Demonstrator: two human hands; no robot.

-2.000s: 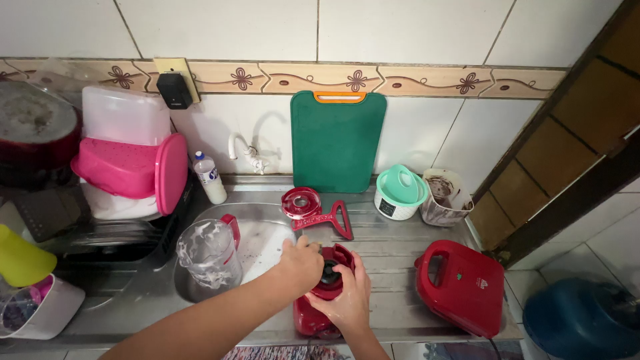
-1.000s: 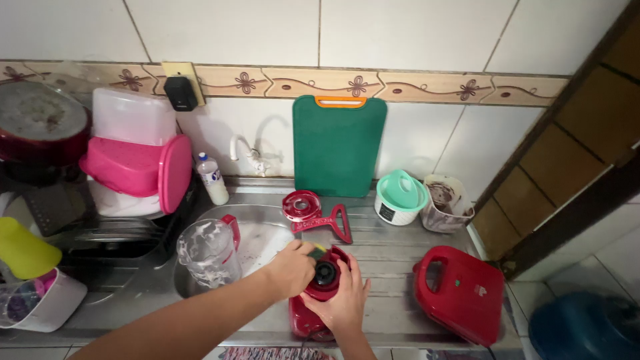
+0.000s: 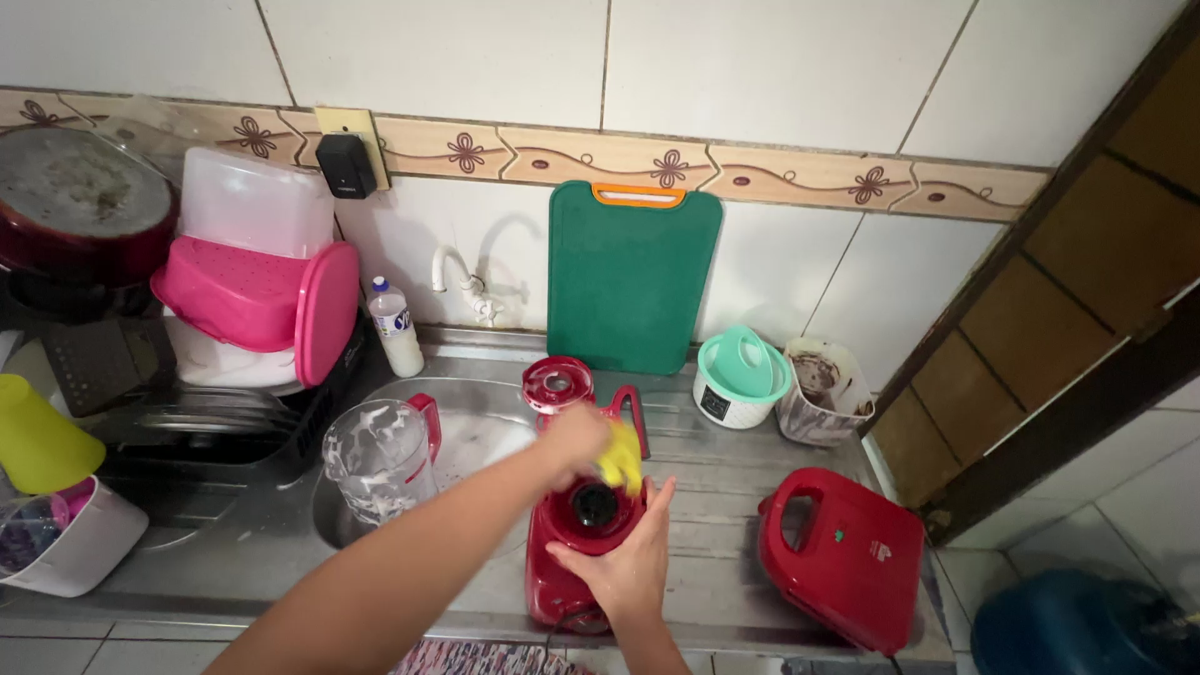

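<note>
A yellow sponge (image 3: 621,457) is gripped by my left hand (image 3: 574,441), just above the rim of a red blender base (image 3: 562,577). My right hand (image 3: 630,562) steadies the base, thumb and fingers spread around its round collar, where a black drive coupling shows. Behind my left hand lie a round red blender part (image 3: 557,382) and a red handled piece (image 3: 636,412), partly hidden. The clear blender jar (image 3: 375,459) with a red handle stands in the sink at the left, streaked with suds.
A steel sink basin (image 3: 469,394) holds suds. A red sandwich maker (image 3: 844,553) lies at the right. Behind stand a green cutting board (image 3: 633,281), a white pot with a mint lid (image 3: 741,380) and a soiled plastic container (image 3: 825,394). A loaded dish rack (image 3: 309,422) and detergent bottle (image 3: 396,328) are leftward.
My left hand has lifted from the collar and sits slightly above it, with the yellow sponge now plainly in sight. My right hand has shifted toward the near right side of the collar.
</note>
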